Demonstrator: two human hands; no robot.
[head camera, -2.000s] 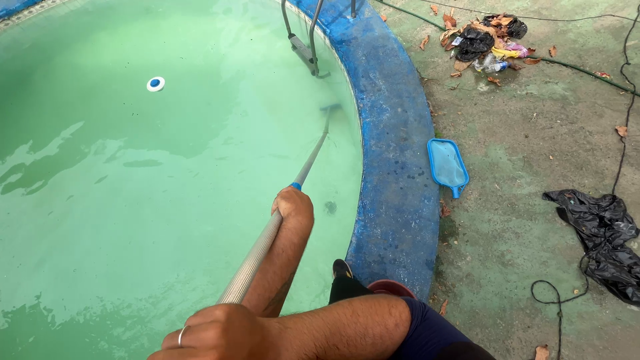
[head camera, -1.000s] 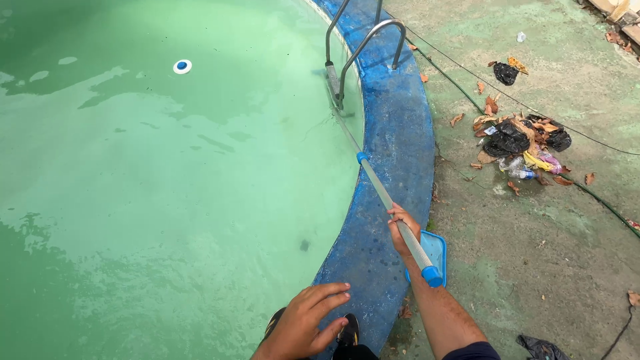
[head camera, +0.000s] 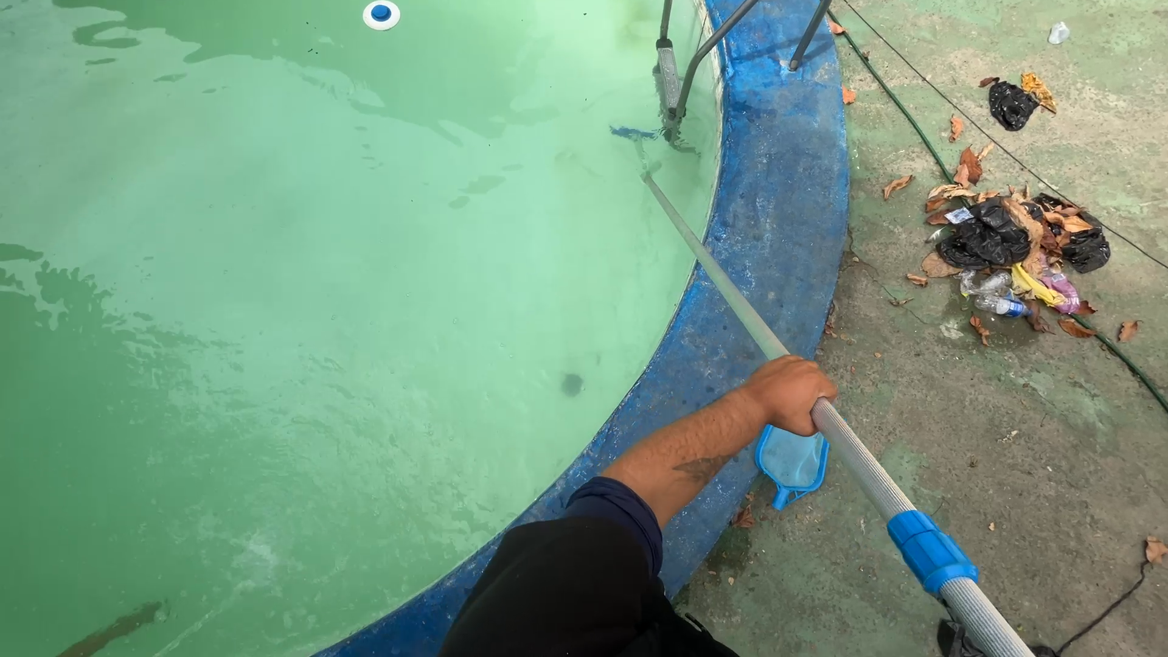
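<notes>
My left hand (head camera: 789, 394) is closed around a long ribbed telescopic pole (head camera: 853, 447), just above its blue locking collar (head camera: 931, 550). The pole slants from the lower right corner, across the pool's blue rim, into the green water. At its far end a blue pool brush head (head camera: 632, 133) lies under the surface, left of the foot of the metal ladder (head camera: 671, 78). My right hand is out of view, and the pole's near end runs out of the frame. A blue leaf skimmer net (head camera: 794, 458) without a pole lies below my left hand, at the outer edge of the rim.
The curved blue rim (head camera: 776, 228) separates the pool water (head camera: 365, 319) from the concrete deck. On the deck are a heap of dry leaves, black plastic bags (head camera: 985, 235) and plastic bottles, a green hose (head camera: 899, 100) and a thin cable. A white-and-blue round float (head camera: 380, 15) is on the water.
My left hand, free a second ago, now grips the pole. My right hand, then on the pole, has left the view. The pole's near part now extends farther to the lower right.
</notes>
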